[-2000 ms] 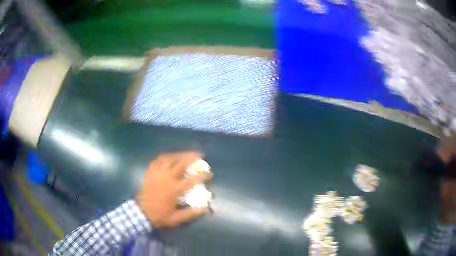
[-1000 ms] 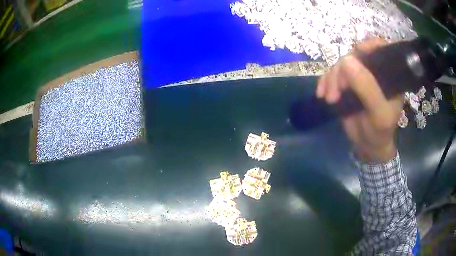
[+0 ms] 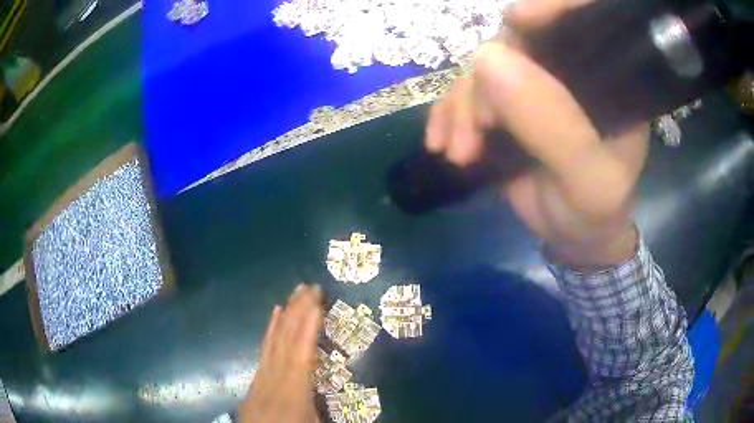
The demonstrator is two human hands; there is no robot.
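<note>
My right hand [image 3: 562, 140] grips the thick black electric screwdriver [image 3: 612, 66], tilted, its narrower end pointing down-left above the dark green bench. My left hand [image 3: 289, 355] is at the lower middle, fingers extended and held together, beside the left edge of a group of socket inserts. Whether it holds anything is hidden. Several white-and-brass socket inserts lie on the bench: a top one [image 3: 354, 259], one at the right [image 3: 404, 311], one by my left fingertips [image 3: 351, 326], and others below, partly beside my hand.
A shallow brown box of screws [image 3: 99, 248] is at the left. A blue sheet [image 3: 223, 91] and a white pile of inserts [image 3: 397, 33] are on the far side, behind a pale metal edge [image 3: 331, 117]. A few loose inserts [image 3: 671, 128] lie beyond my right wrist.
The view has turned to the right. My left hand has come back into view beside the inserts, without the two white pieces seen at its fingers earlier. The screwdriver has come closer to the inserts.
</note>
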